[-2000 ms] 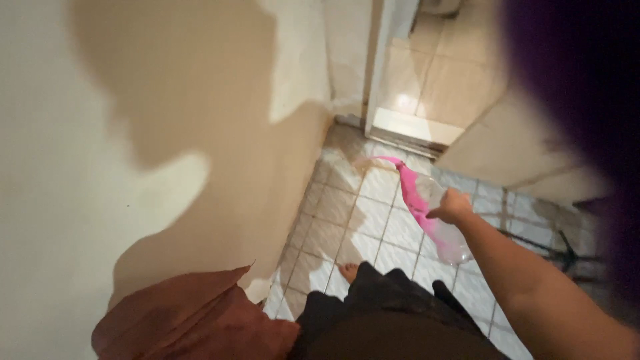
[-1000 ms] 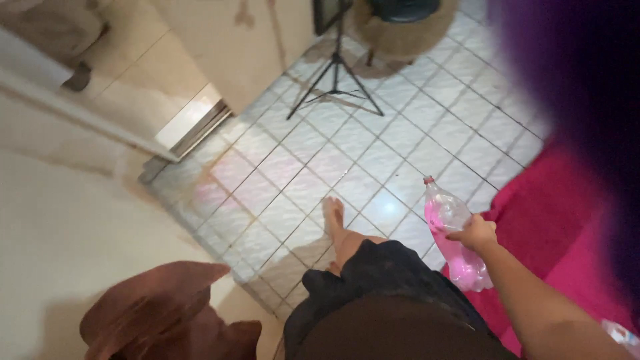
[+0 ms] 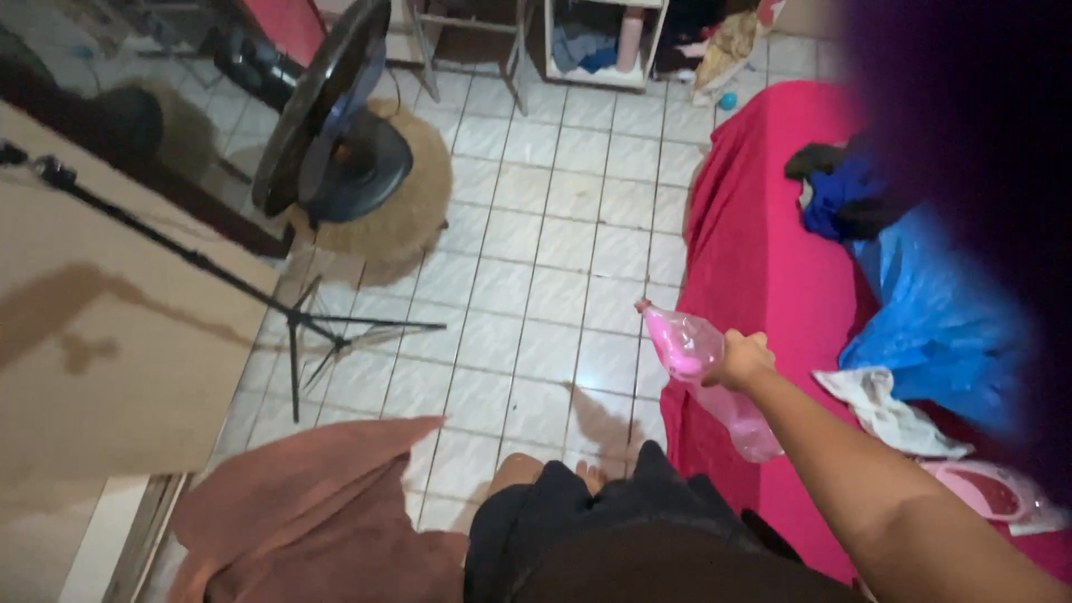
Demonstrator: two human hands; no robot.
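Note:
My right hand grips a clear plastic bottle around its middle. Some pink liquid shows inside, mostly toward the neck, which points up and left over the tiled floor. The bottle is tilted and overlaps the edge of a bed or couch with a bright pink cover. At the lower left hangs a reddish-brown cloth; my left hand is not visible, and whether it holds the cloth cannot be seen.
A black tripod stands at the left, below a dark fan on a round woven base. A blue plastic bag and clothes lie on the pink cover. A white shelf and a small blue ball are farther back.
The view has swung from the doorway corner to the room with the fan and the pink-covered furniture. Pink liquid was coming out of the bottle's mouth in the earliest frame; no stream shows now.

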